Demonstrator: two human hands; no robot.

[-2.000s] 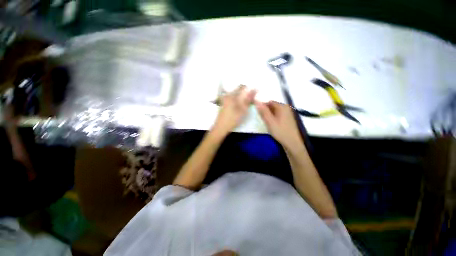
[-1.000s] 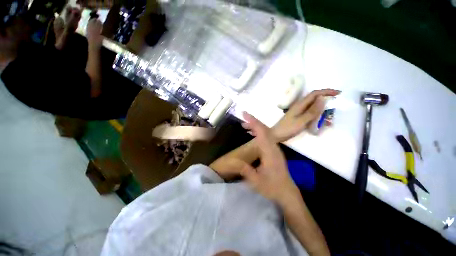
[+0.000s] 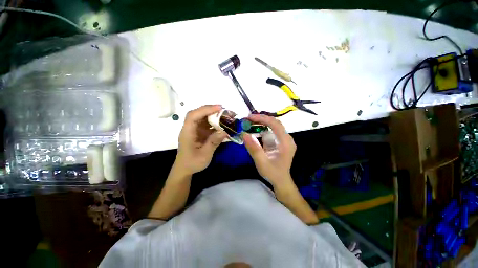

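Observation:
My left hand (image 3: 197, 138) holds an off-white housing half (image 3: 215, 120), open side facing right. My right hand (image 3: 273, 152) holds a small green circuit board (image 3: 257, 128) with a blue part (image 3: 242, 126), its left end at the housing's opening. My fingers cover part of both. The hands are above the bench's front edge. A hammer (image 3: 240, 88) with a silver head lies just beyond them, its handle end hidden by my right hand. Yellow-and-black pliers (image 3: 293, 101) and a slim pointed tool (image 3: 274, 69) lie to its right.
A clear blister tray (image 3: 63, 112) with white housings is at the left. Another white housing (image 3: 163, 97) lies beside it. Tiny tan parts (image 3: 343, 46) are scattered at the back. A yellow-and-blue soldering station (image 3: 444, 73) and cardboard bins (image 3: 419, 136) are at the right.
The view has swung back to the right. My hands, earlier apart at the left, are now together, holding the housing half and the board with the blue part, which lay on the bench.

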